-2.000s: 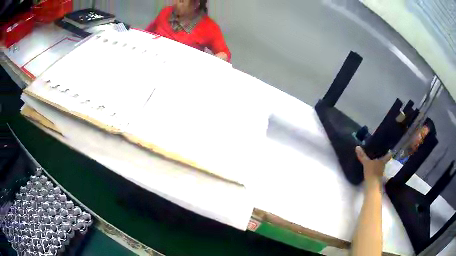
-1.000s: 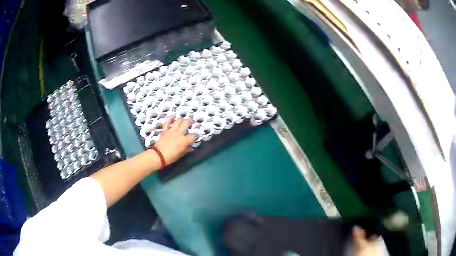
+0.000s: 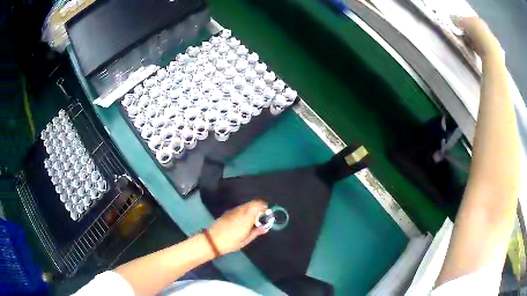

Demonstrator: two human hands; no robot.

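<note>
My left hand (image 3: 240,227) holds a small silver hub (image 3: 265,218) over the centre of the black jig, beside its green-grey ring (image 3: 279,217). The black three-armed jig (image 3: 294,199) lies on the green bench, with a yellowish mark on its upper right arm. My right hand (image 3: 477,34) reaches up to the white sheets on the raised shelf at the upper right; its fingertips are at their edge and small, so its grip is unclear. The hub tray (image 3: 202,159) holds dense rows of shiny hubs behind the jig.
A black lidded box (image 3: 136,29) stands behind the hub tray. A second group of hubs (image 3: 72,165) sits in a black wire rack (image 3: 86,245) at left. The white shelf (image 3: 399,43) curves along the upper right above a dark green channel. White sheets (image 3: 430,260) lie at lower right.
My left hand has moved from the hub tray to the jig with a hub. The jig now lies on the bench. My right hand has left the jig and is raised to the shelf.
</note>
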